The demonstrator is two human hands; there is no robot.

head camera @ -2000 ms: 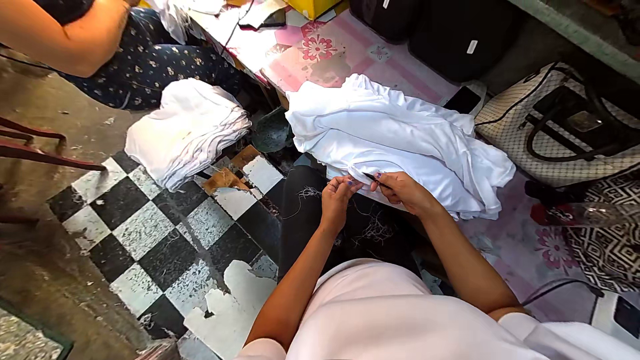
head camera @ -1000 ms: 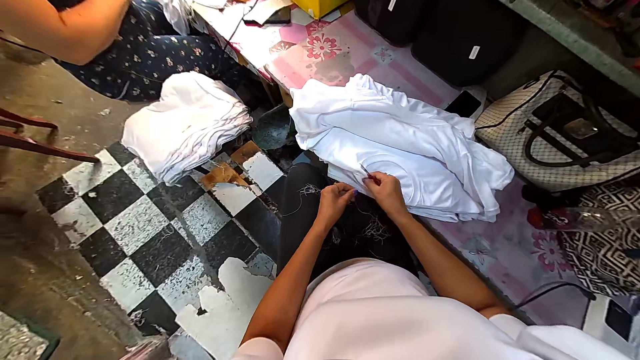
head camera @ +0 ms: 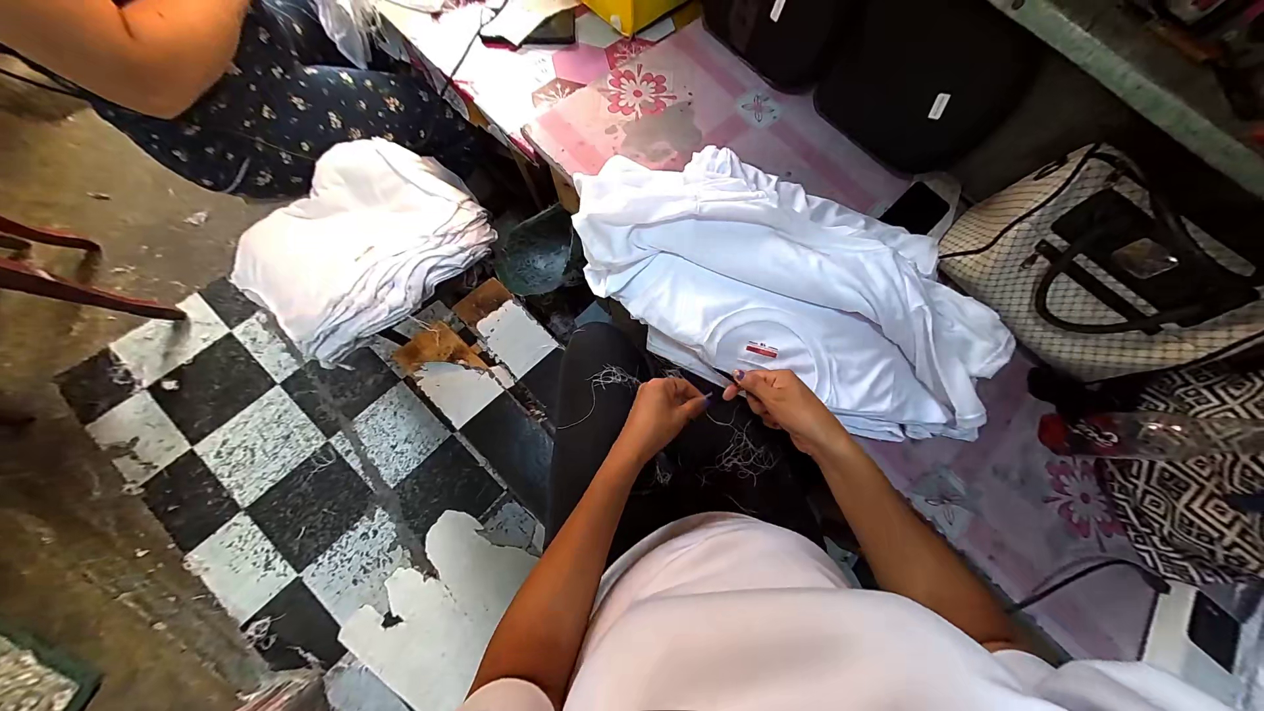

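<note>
My left hand [head camera: 664, 415] is over my dark-clad lap with thumb and fingertips together; whether anything is between them is too small to tell. Close to its right, my right hand [head camera: 775, 400] has its fingers curled around a small dark object, too small to name, at the near edge of the shirts. A pile of white T-shirts [head camera: 750, 267] lies on the pink table, its top collar showing a red and white neck label [head camera: 761, 350]. Loose thread clippings [head camera: 741, 452] lie on my lap. A second stack of white cloth [head camera: 365, 237] is at the left.
A person in dark floral clothing [head camera: 336, 109] sits at the upper left. On the pink floral table [head camera: 681, 109] are a phone [head camera: 916, 207], a checked handbag [head camera: 1106, 267] and a plastic bottle [head camera: 1136, 434]. Red chair legs [head camera: 89, 286] stand left of the checkered floor tiles [head camera: 296, 484].
Two seconds ago my hands were closer together, with a small dark object in the right one. They have since moved slightly apart. The shirt pile lies as before.
</note>
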